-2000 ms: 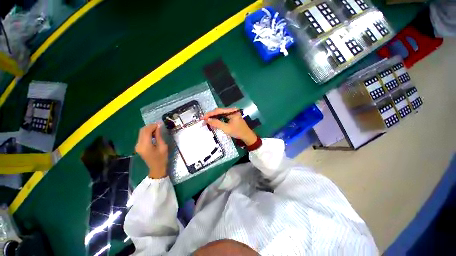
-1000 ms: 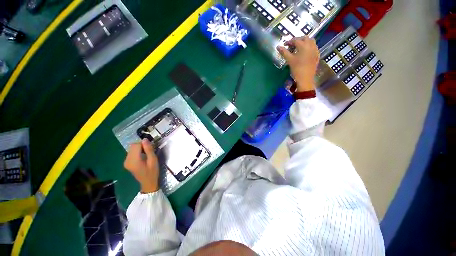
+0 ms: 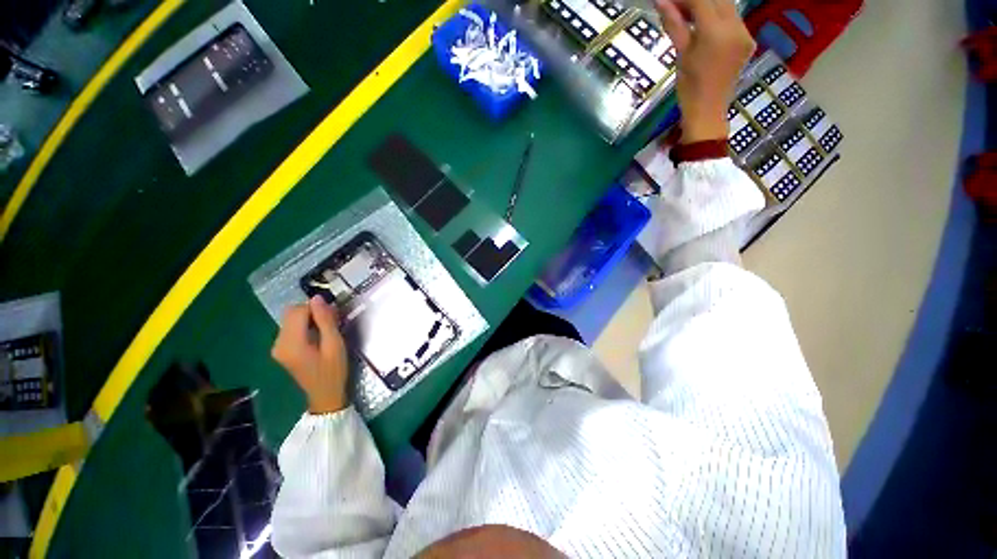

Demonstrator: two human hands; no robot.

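Note:
The opened device body lies on its bubble bag on the green bench, its bay silvery with no battery in it. My left hand is at the device's left edge, fingers bent; whether it grips the edge cannot be told. My right hand is raised at the top edge of the picture, over the right side of the clear battery tray. Its fingertips are partly cut off, and what they hold cannot be told. The tweezers lie on the bench.
Black adhesive pieces lie right of the device. A blue box with white strips is at the top. Patterned batteries are stacked at right. A blue bin is below the bench edge. Glossy black film sheets lie at left. Another device is beyond the yellow tape.
The tweezers were put down from my right hand, which moved to the battery tray and then farther up and right. My left hand remains beside the device.

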